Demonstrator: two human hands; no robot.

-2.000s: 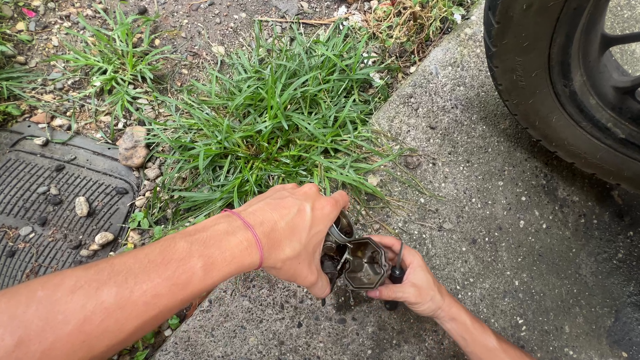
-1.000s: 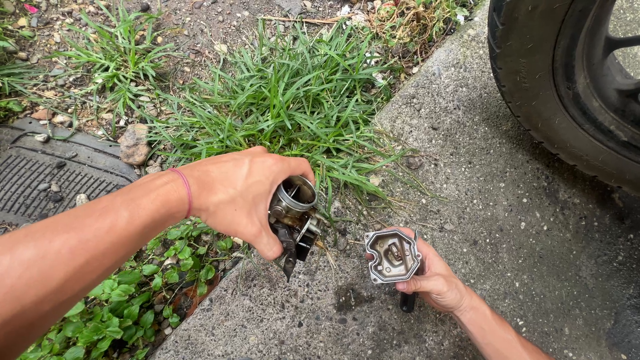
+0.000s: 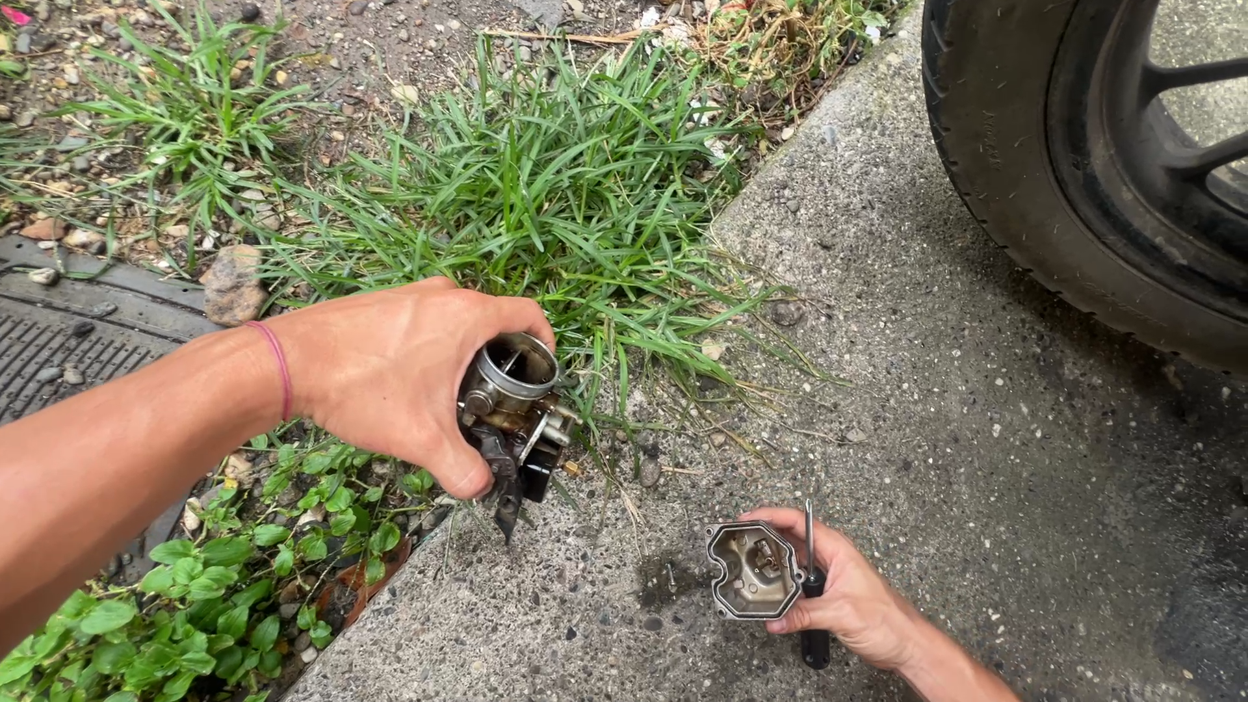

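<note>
My left hand (image 3: 409, 375) grips a metal carburetor body (image 3: 512, 400) from its left side, its round bore facing up and linkage parts and a dark piece hanging below. Lower and to the right, my right hand (image 3: 848, 604) holds a carburetor float bowl (image 3: 756, 570), its open side up, showing a dirty, shiny inside. A screwdriver (image 3: 812, 595) with a black handle is also in my right hand, beside the bowl, its shaft pointing up. The body and the bowl are apart, both above the concrete.
A wheel with a black tire (image 3: 1004, 166) stands on the concrete slab (image 3: 936, 468) at the upper right. Grass (image 3: 546, 195) grows along the slab's edge. Leafy plants (image 3: 195, 595), a stone (image 3: 234, 285) and a ribbed rubber mat (image 3: 78, 341) lie at left. A dark wet spot marks the concrete.
The bowl and the carburetor body, close together two seconds ago, are now well apart. My left hand has moved left with the body. The screwdriver's shaft now shows more plainly.
</note>
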